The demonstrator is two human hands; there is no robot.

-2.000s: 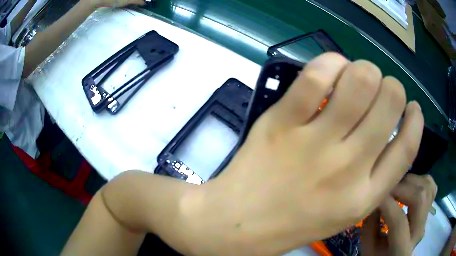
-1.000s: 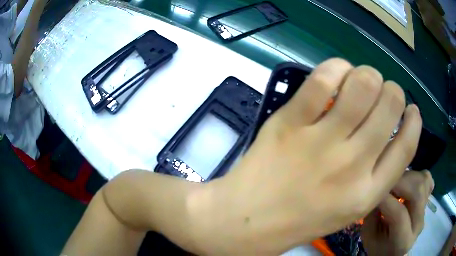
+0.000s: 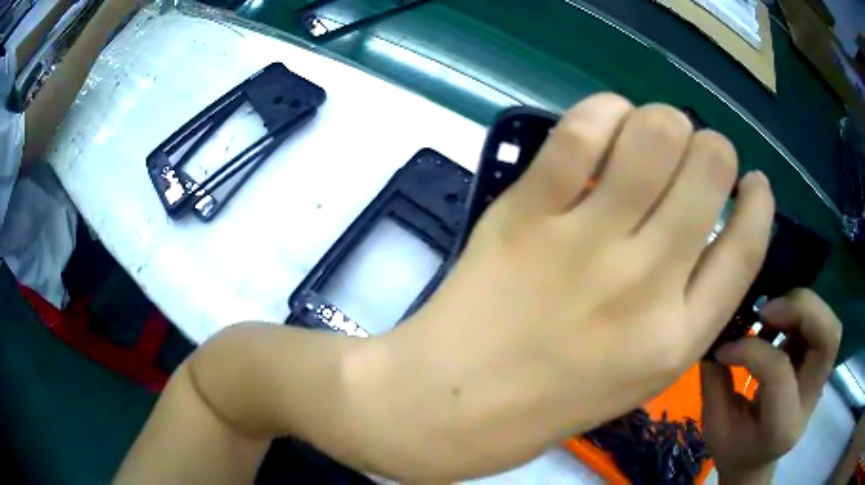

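My left hand (image 3: 569, 284) is large in front, back towards me, shut on a black phone middle frame (image 3: 505, 156); its camera-hole end shows past the knuckles, the rest is mostly hidden. My right hand (image 3: 778, 379) is at the lower right, thumb and index fingertips close together at the frame's far end; whether a side key is between them I cannot tell. The orange parts tray (image 3: 678, 396) lies below both hands, with a heap of black slivers (image 3: 654, 447). Overlapping black frames (image 3: 356, 242) lie on the white table left of the held frame.
More overlapping frames (image 3: 275, 99) lie farther left on the white table (image 3: 114, 208). A frame (image 3: 327, 30) is on the green conveyor (image 3: 455, 47) at the top edge. Cardboard with white paper (image 3: 754, 47) is at upper right. A person's arm (image 3: 71, 80) and a red stool (image 3: 114, 355) are at left.
My right hand has risen from over the tray to the held frame's end, uncovering more of the tray and slivers. The conveyor frame has moved left and partly out of view.
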